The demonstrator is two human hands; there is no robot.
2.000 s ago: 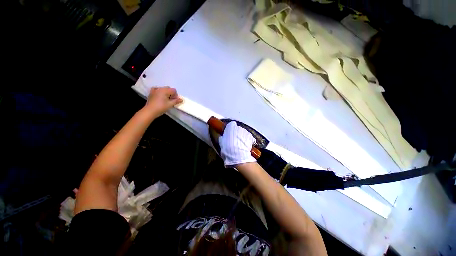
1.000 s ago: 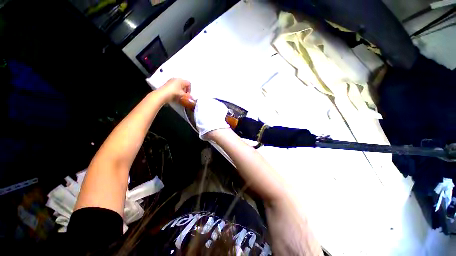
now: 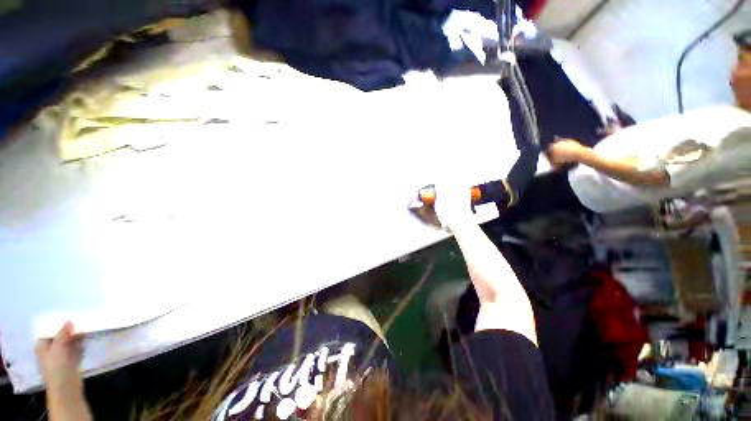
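Observation:
A long white fabric strip [image 3: 123, 319] lies near the table's front edge at the left; farther right it is lost against the white table. My bare left hand [image 3: 61, 349] holds the strip's left end, fingers on its lower edge. My gloved right hand [image 3: 451, 203] is shut on the iron [image 3: 427, 196] at the right part of the front edge. Orange-brown handle parts show on both sides of the glove. The iron's soleplate is mostly hidden and blurred.
A cream strip pile [image 3: 123, 123] lies on the far left of the white table [image 3: 272, 222]. Navy cloth [image 3: 329, 41] is heaped beyond. The iron's black hose [image 3: 524, 164] rises at the right. A person in white [image 3: 659, 156] reaches to dark cloth there. Shelves with goods stand at lower right.
The view has swung right. My right hand has moved with the iron far along the table's edge to the right, away from my left hand. The other person has come into view.

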